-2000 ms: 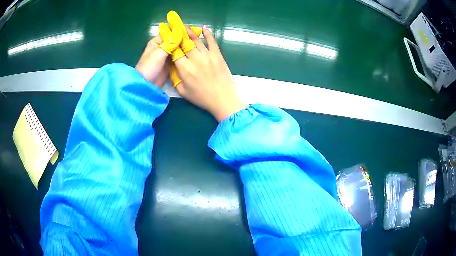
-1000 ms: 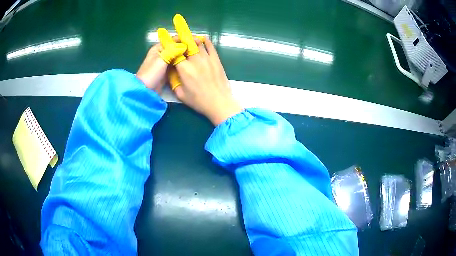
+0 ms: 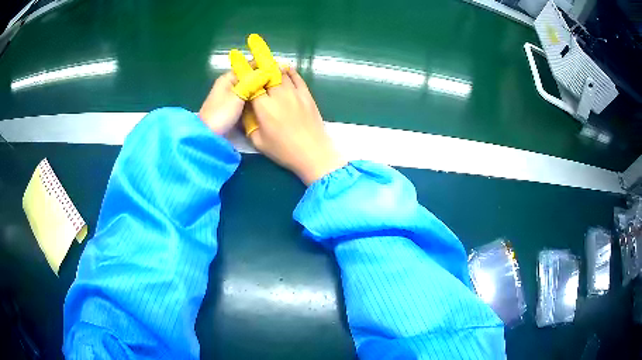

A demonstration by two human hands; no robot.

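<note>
My left hand [image 3: 222,105] and my right hand [image 3: 287,125] rest together over the white rail [image 3: 422,151], fingers overlapping. Yellow finger cots [image 3: 260,62] cover several fingertips. My right hand lies partly over my left, so many of the left fingers are hidden. No object shows in either hand. A projector unit [image 3: 578,67] with a slotted grille and a white loop-shaped stand [image 3: 545,83] is on the green belt at the upper right, away from my hands.
Bagged optical parts [image 3: 558,288] lie in a row on the bench at the right, the nearest one [image 3: 497,281] beside my right sleeve. A yellow notepad [image 3: 53,218] lies at the left. The green conveyor belt [image 3: 394,35] runs beyond the rail.
The projector unit has moved left along the belt, and more of its stand shows. My hands stay together, with small finger shifts. The view has tilted slightly.
</note>
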